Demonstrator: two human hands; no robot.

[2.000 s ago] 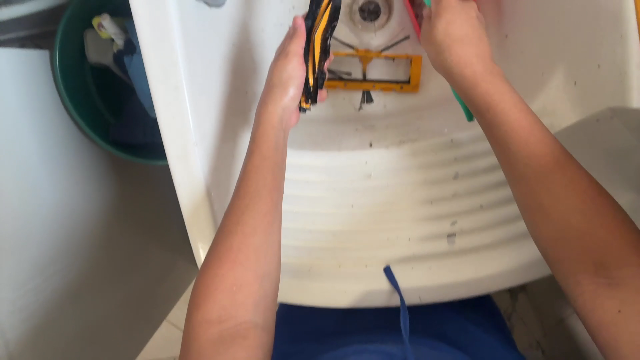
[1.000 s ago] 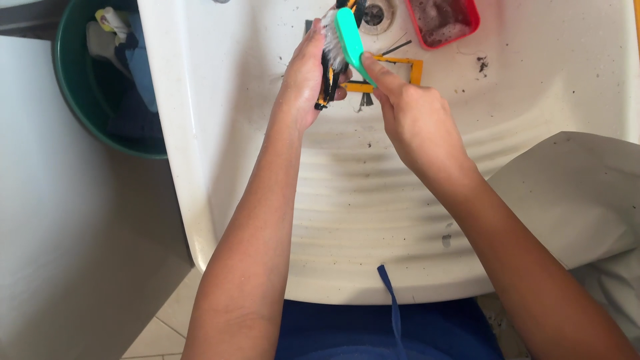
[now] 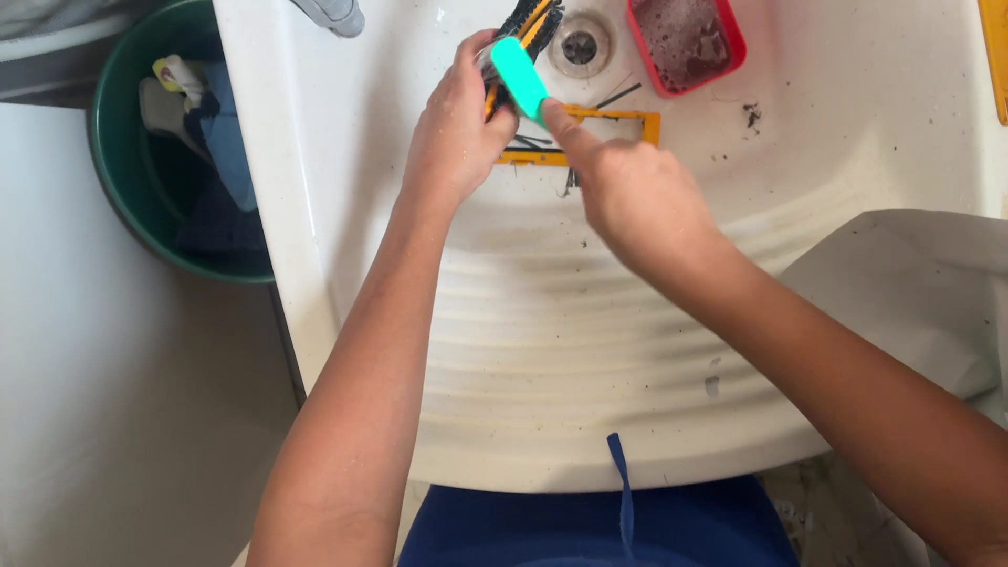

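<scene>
My left hand (image 3: 461,126) holds a black and yellow bristled roller brush (image 3: 539,24) over the upper part of a white laundry sink. In my right hand (image 3: 630,189) is a green scrubbing brush (image 3: 520,75), its head lying against the roller, with my index finger stretched along it. The green brush's bristles are mostly hidden. Beneath the hands, a yellow plastic frame (image 3: 650,130) with dark side bristles rests on the sink floor, partly covered by them.
A red container (image 3: 739,47) of foamy, murky water stands beside the drain (image 3: 580,49). Dark debris (image 3: 751,116) dots the sink (image 3: 551,331). A green tub (image 3: 106,157) with cloths is at left, a grey faucet (image 3: 335,16) above, and a yellow piece (image 3: 996,63) at the far right edge.
My right hand, at the right by the red container two seconds ago, has come left to the roller with the green brush. My left hand has kept hold of the roller.
</scene>
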